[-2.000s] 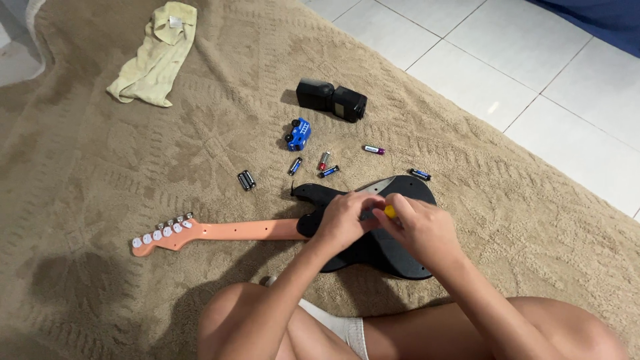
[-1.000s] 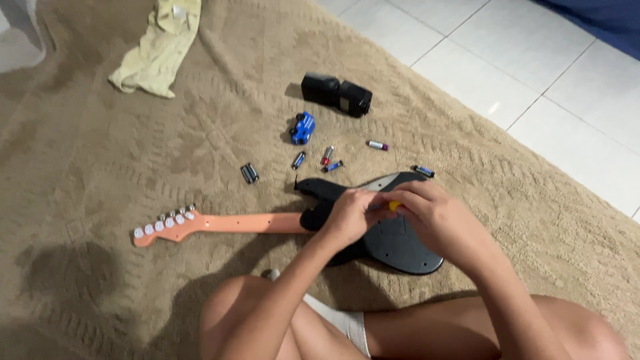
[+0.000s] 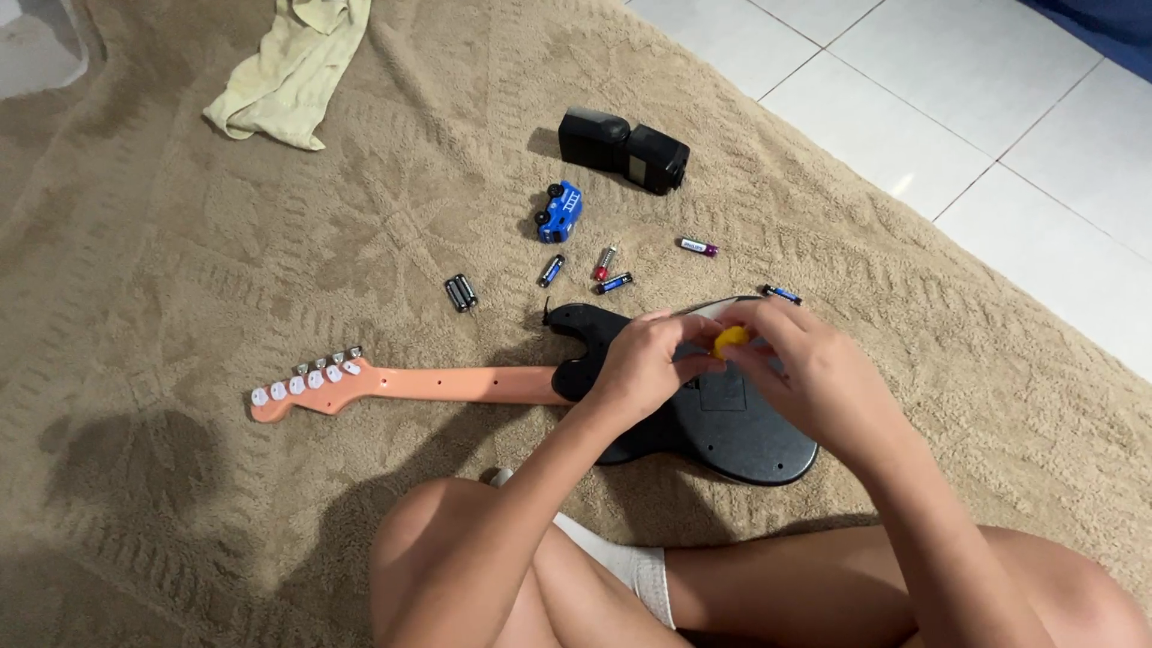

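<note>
A toy guitar (image 3: 756, 441) with a black body and an orange neck lies face down in front of my crossed legs. Above its body my right hand (image 3: 792, 360) pinches a small yellow object (image 3: 730, 341), perhaps a tool handle; its lower part is hidden. My left hand (image 3: 648, 360) is beside it, fingertips bent close to the yellow object; whether they grip anything cannot be told. A rectangular outline (image 3: 723, 392) shows on the guitar's back just below the hands. One blue and black battery (image 3: 782, 293) lies by the body's upper edge.
Several loose batteries (image 3: 615, 283) lie on the tan blanket (image 3: 405, 504) beyond the guitar, with a blue toy car (image 3: 560, 212) and a black camera flash (image 3: 623, 149). A pale yellow cloth (image 3: 292, 76) is at the upper left. White floor tiles (image 3: 972, 99) show past the blanket's edge.
Both hands stay over the guitar body. The yellow object shows more between the fingers now than one second ago.
</note>
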